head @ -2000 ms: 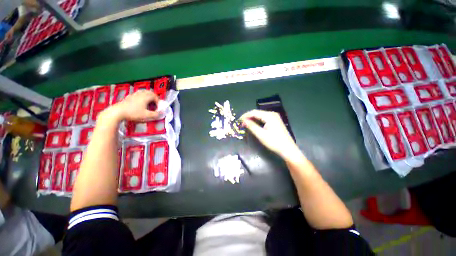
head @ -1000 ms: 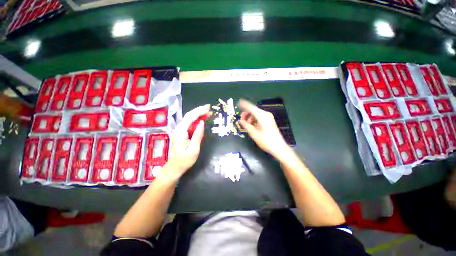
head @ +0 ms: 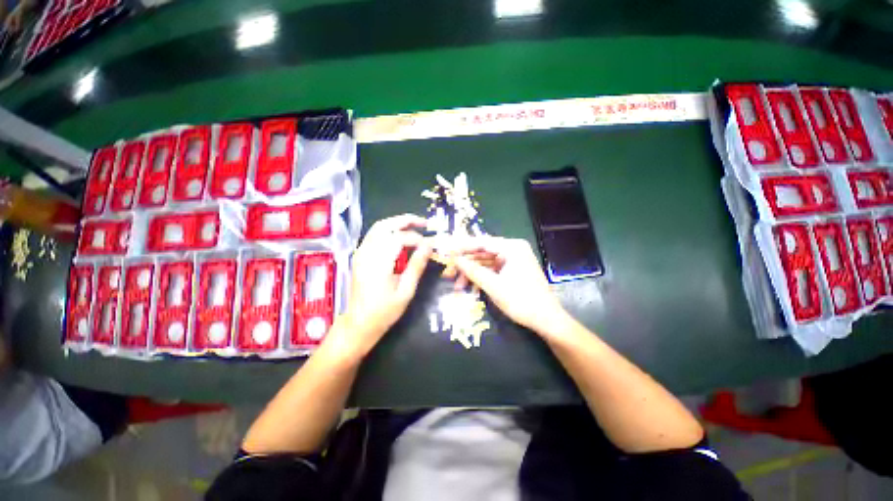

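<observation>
My left hand is closed on a red plastic housing, which is mostly hidden by the fingers. My right hand meets it from the right, its fingertips pinched at the housing; a small yellowish sliver shows between the hands, but what exactly the fingertips hold is too small to tell. A scattered pile of small pale parts lies just beyond the hands. A second, more compact pale pile lies nearer me, partly under the right hand.
A black smartphone lies right of my hands. Trays of red housings on white liner stand at left and right. A white printed strip crosses the bench behind. A person's sleeve shows at lower left.
My left hand went from the left tray to the middle with a red housing. My right hand has moved from the far pile to meet it. The smartphone is now uncovered.
</observation>
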